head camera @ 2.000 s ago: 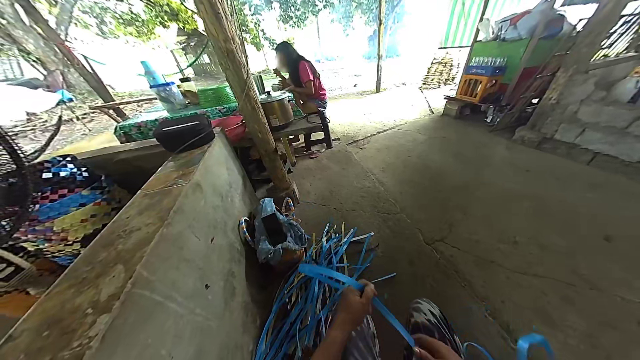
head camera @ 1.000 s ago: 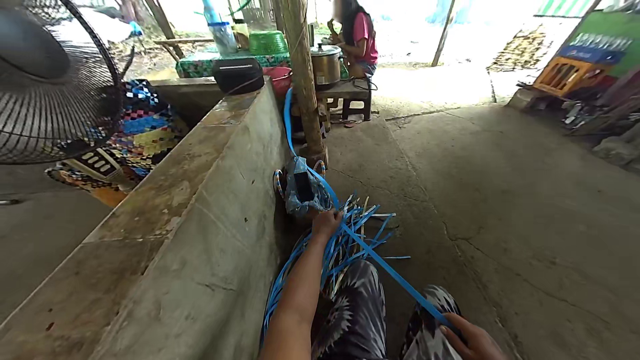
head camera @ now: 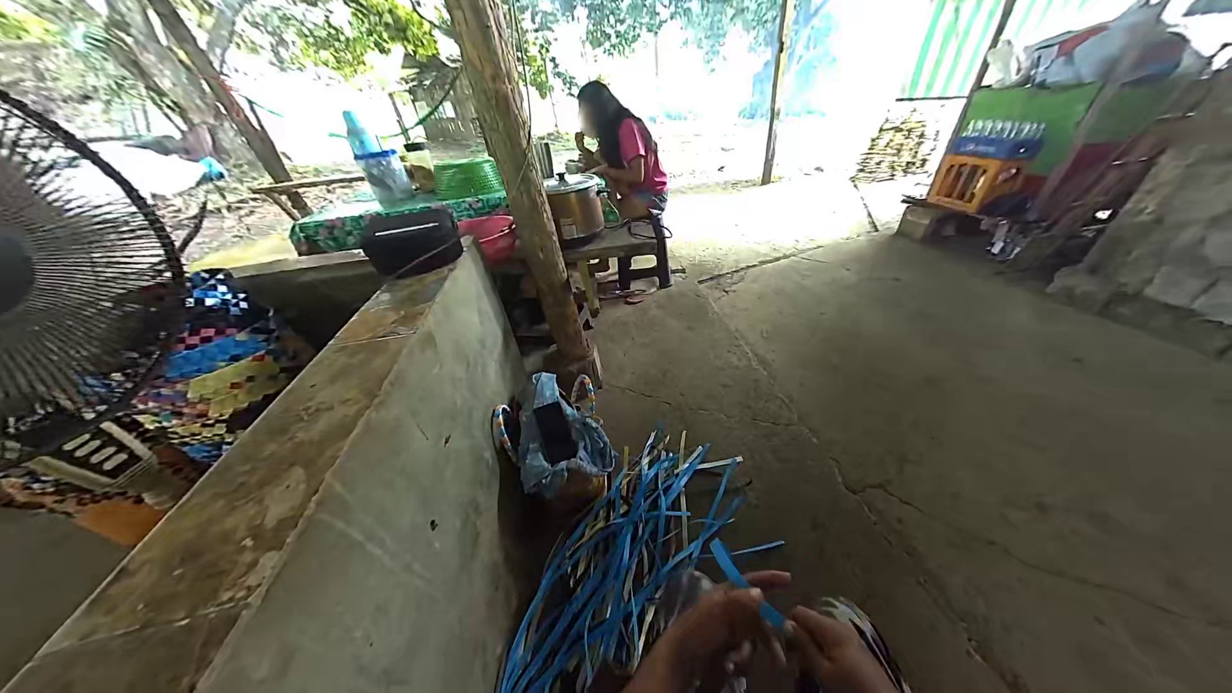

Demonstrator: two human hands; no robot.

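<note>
Close together at the bottom of the view are my left hand [head camera: 717, 630] and my right hand [head camera: 833, 650]. Both grip a flat blue plastic strip [head camera: 736, 568], whose short end points up and to the left. Beneath and left of my hands, a loose heap of blue and pale strips [head camera: 616, 558] spreads over the floor by the wall. Just past the heap stands a bag with striped handles, a light blue plastic bag [head camera: 549, 472] and a dark object [head camera: 554, 431] in it. Parts of my fingers are blurred.
A low concrete wall [head camera: 385, 481] runs along my left, with a fan [head camera: 77, 260] beyond it. A wooden post [head camera: 525, 173] rises near a large pot [head camera: 575, 204]. A person [head camera: 630, 144] in a pink shirt sits farther off. Crates [head camera: 977, 178] stand at the right.
My hands have come together near my lap; one second ago they were far apart with a long blue strip stretched between them. The view has shifted.
</note>
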